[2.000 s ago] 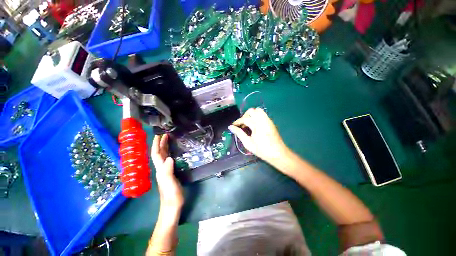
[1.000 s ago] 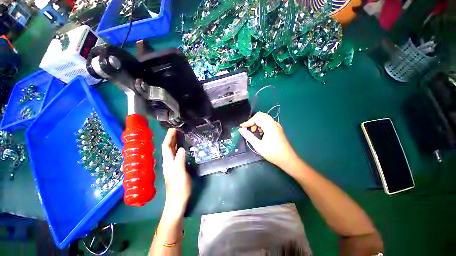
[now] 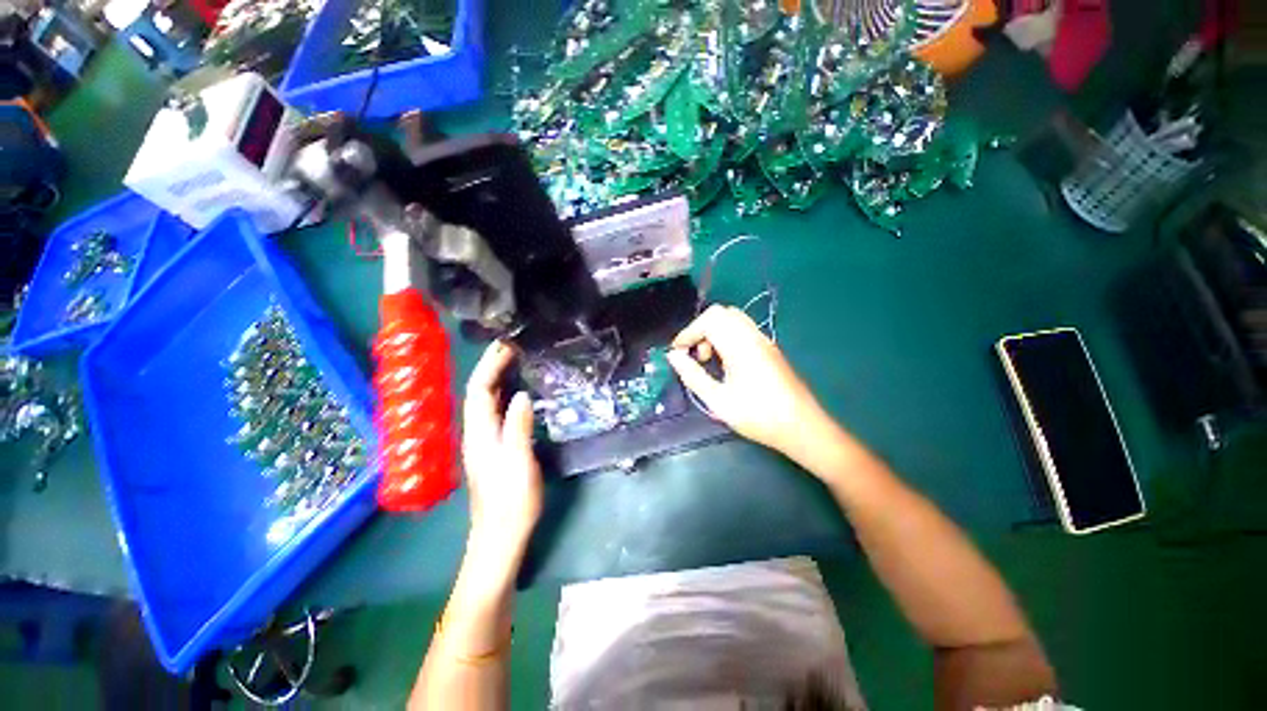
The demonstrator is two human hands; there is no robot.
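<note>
The black test fixture [image 3: 653, 452] stands in front of me, with its ribbed red toggle clamp handle [image 3: 416, 403] pointing down toward me. A circuit board [image 3: 642, 392] lies on the fixture base under the clear pressing part. My right hand [image 3: 732, 364] is at the board's right end, thumb and fingertips pinched together; whether they grip anything is too small to tell. My left hand [image 3: 500, 438] rests at the fixture's left side, near the board's left end, its thumb and fingers apart. A silver-grey display box [image 3: 635, 243] stands behind the base.
A blue tray [image 3: 160, 465] with rows of boards is at left, smaller blue bins [image 3: 403, 86] behind. A white box [image 3: 209, 153] stands behind the tray. A green board pile [image 3: 750, 111] lies behind the fixture. A smartphone [image 3: 1070, 428] and pen holder [image 3: 1128, 174] are at right.
The red handle has shifted right and a little up relative to the fixture since one second ago. Both hands stay at the fixture. The whole view has shifted slightly.
</note>
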